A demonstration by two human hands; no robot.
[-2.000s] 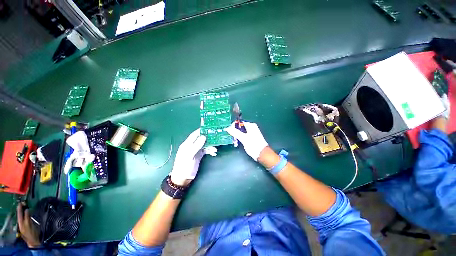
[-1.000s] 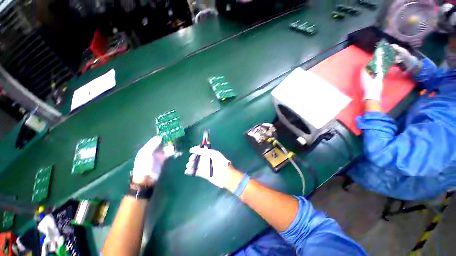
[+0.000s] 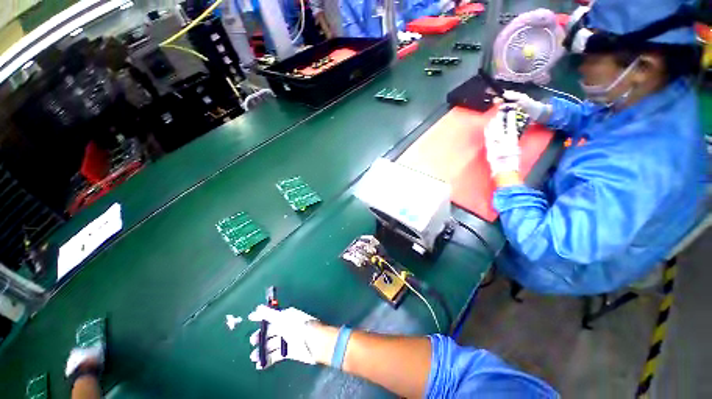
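Observation:
My left hand [image 3: 84,361], in a white glove, is small at the lower left and closed over the near end of a green PCB panel [image 3: 91,333]. Whether the panel is lifted is unclear. My right hand [image 3: 290,338], gloved with a light blue wrist strap, holds dark-handled side cutters [image 3: 271,299], tips pointing away from me. A green PCB panel [image 3: 243,233] lies on the green bench [image 3: 183,269], with another panel [image 3: 298,193] beyond it to the right. A small white pile [image 3: 233,321] lies left of the cutters.
A soldering stand [image 3: 388,287] with a pale cable and a white fume box [image 3: 406,204] stand to the right. Beyond are a red mat [image 3: 449,156], a seated person in blue [image 3: 609,187] and a pink fan [image 3: 529,48]. A black bin [image 3: 332,74] and white paper [image 3: 90,240] are farther off.
The view has swung right. The panel my left hand held now lies released on the bench. My left hand has moved left to another panel. My right hand still holds the cutters.

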